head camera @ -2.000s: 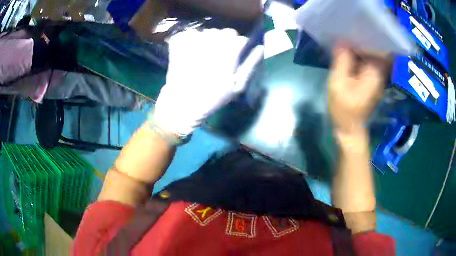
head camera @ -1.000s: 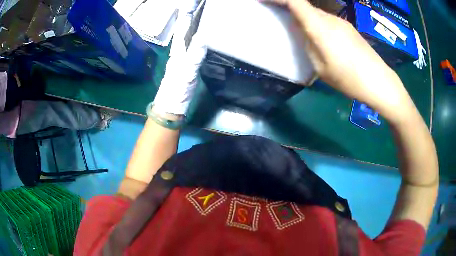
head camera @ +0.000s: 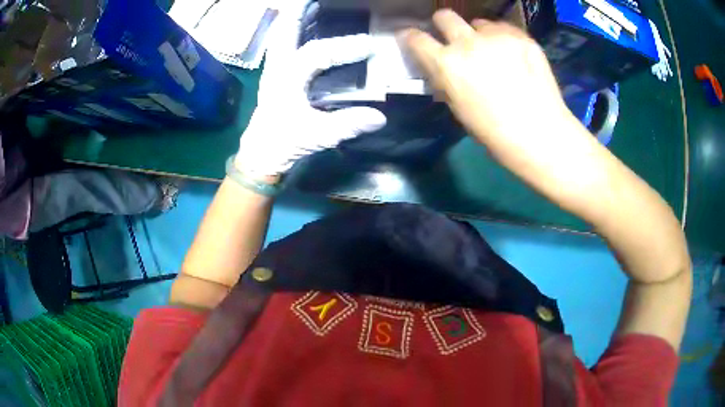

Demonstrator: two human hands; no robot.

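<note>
An open retail box [head camera: 413, 127] lies in front of me at the top centre, its dark printed side towards me. A white piece [head camera: 389, 60] shows in its opening; I cannot tell if it is paper or product. My left hand [head camera: 298, 127], in a white knitted glove, grips the box's near left edge, thumb and fingers apart around it. My bare right hand [head camera: 497, 83] reaches over the box from the right, its fingertips at the white piece. It is blurred, and whether it holds anything is hidden.
An open blue box [head camera: 171, 71] stands left, white papers [head camera: 226, 28] behind it. Blue closed boxes [head camera: 604, 32], a tape dispenser [head camera: 606, 115], a spare glove [head camera: 660, 52] and an orange object [head camera: 709, 83] are right. Green crates [head camera: 71, 350] and a person's clothed part [head camera: 87, 191] are at left.
The large white sheet that my right hand brought over the box no longer shows in full. My right hand has moved inwards over the opening. My left thumb now shows along the near side.
</note>
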